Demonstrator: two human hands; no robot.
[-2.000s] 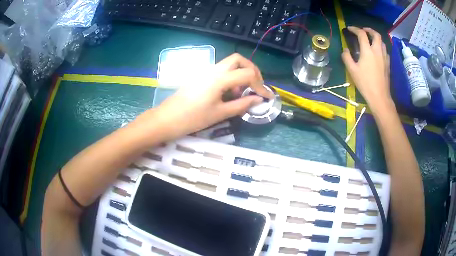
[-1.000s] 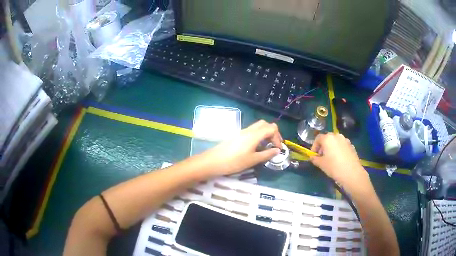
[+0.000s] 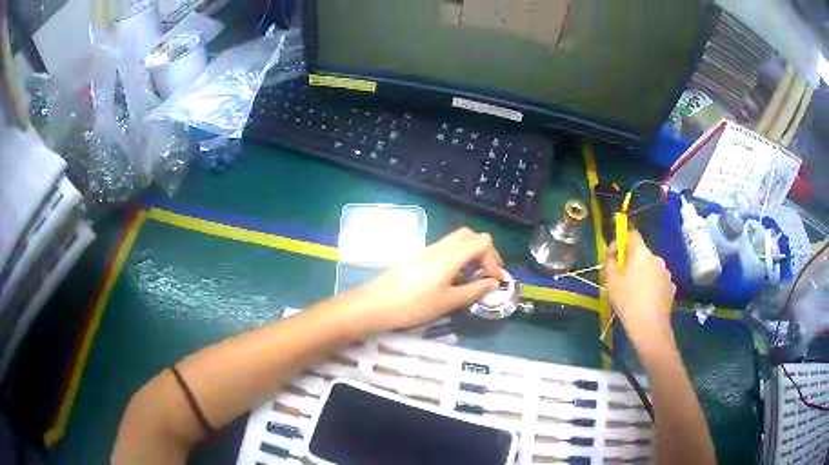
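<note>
My left hand is at the round silver test fixture, thumb and fingertips pinched together over its top; whether they grip a small part there is hidden. My right hand holds the yellow pen tool upright, with a thin red wire at its top end. The white parts tray with many small dark modules lies in front of the fixture. A smartphone with a black screen lies on the tray.
The silver cylinder with brass top stands between the hands, cotton swabs beside it. A clear plastic box lies open left of the fixture. Behind are the keyboard and monitor. A blue bin with bottles is at right.
My right hand has picked up the yellow pen tool from beside the fixture, moved right with it and turned it upright. My left hand stays at the fixture.
</note>
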